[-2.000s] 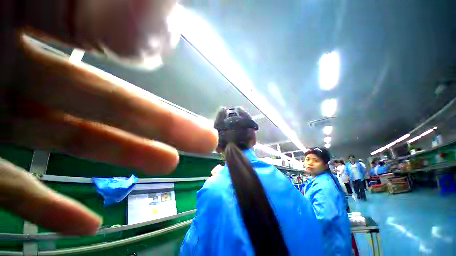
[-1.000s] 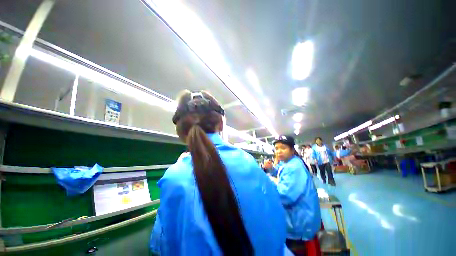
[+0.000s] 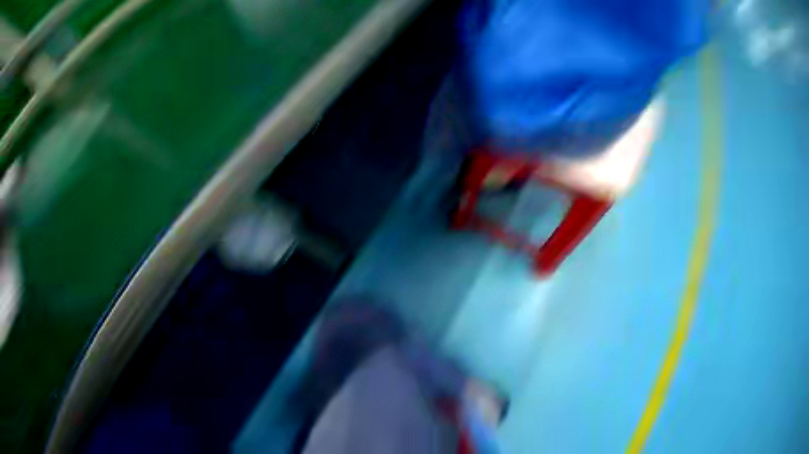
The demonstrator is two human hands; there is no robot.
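The view is strongly blurred and tilted. Neither of my hands can be made out. Nearest in front is the green bench top [image 3: 133, 151] at the left, with its pale curved front edge [image 3: 204, 191]. A pale blurred shape [image 3: 7, 284] is cut off by the left rim; I cannot tell what it is. A grey rounded shape [image 3: 381, 408], possibly clothing on my leg, is at the bottom centre.
A person in a blue smock [image 3: 577, 71] sits at a red stool [image 3: 581, 230] at the upper right. A yellow line [image 3: 701, 239] runs along the blue floor [image 3: 763, 293]. A whitish blurred object [image 3: 257, 235] is in the dark area beneath the bench edge.
The view has swung from the hall and the person's back down to the bench edge, stool and floor. The hand seen close up two seconds ago is gone.
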